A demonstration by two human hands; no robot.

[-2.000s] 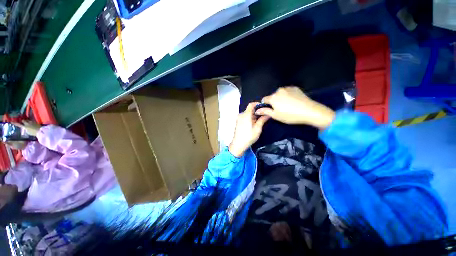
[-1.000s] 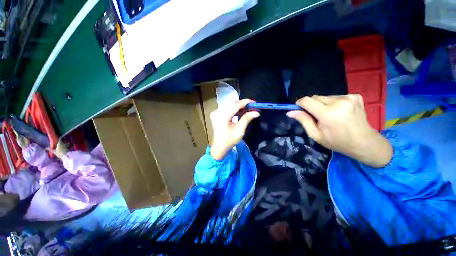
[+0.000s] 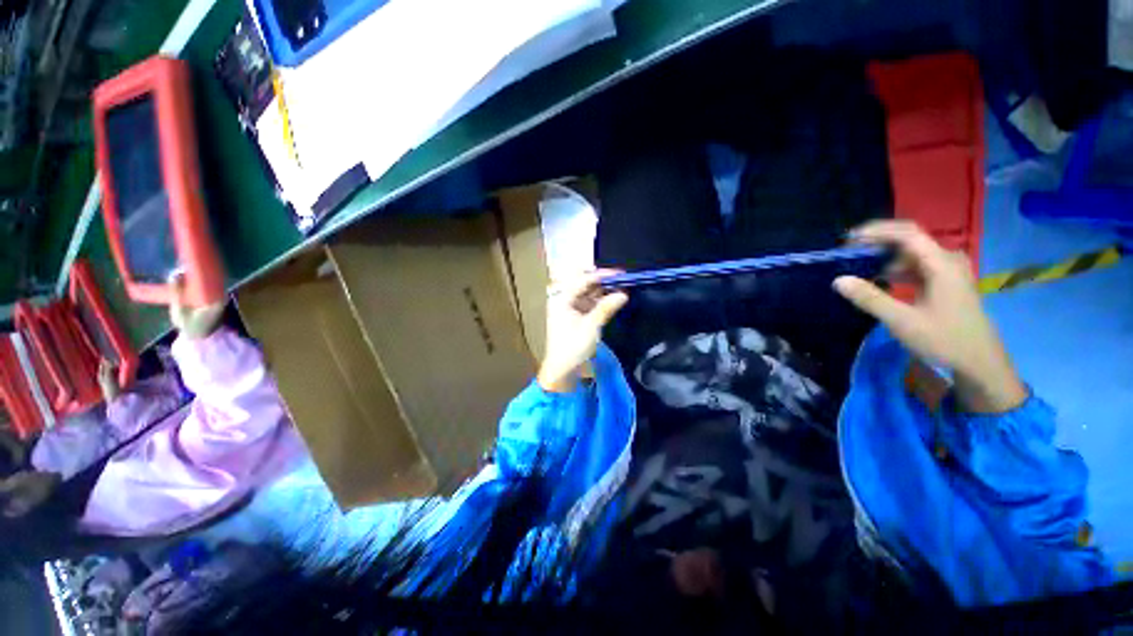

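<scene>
A slim blue tablet [image 3: 746,267] is held edge-on over my lap, its long side running left to right, the right end slightly higher. My left hand [image 3: 574,326] grips its left end between thumb and fingers. My right hand [image 3: 934,304] grips its right end, thumb below and fingers on top. Its faces cannot be seen from this angle.
An open cardboard box [image 3: 423,360] stands left of my lap. White sheets [image 3: 435,75], a blue cover [image 3: 311,22] and an open black body [image 3: 326,193] lie on the green bench. Another person's pink sleeve [image 3: 218,398] and hand hold up a red tray [image 3: 199,205] with a dark tablet.
My right hand has moved right and slightly up. The tablet now shows its longer edge between my hands. At the left, the other person has raised a red tray over the bench.
</scene>
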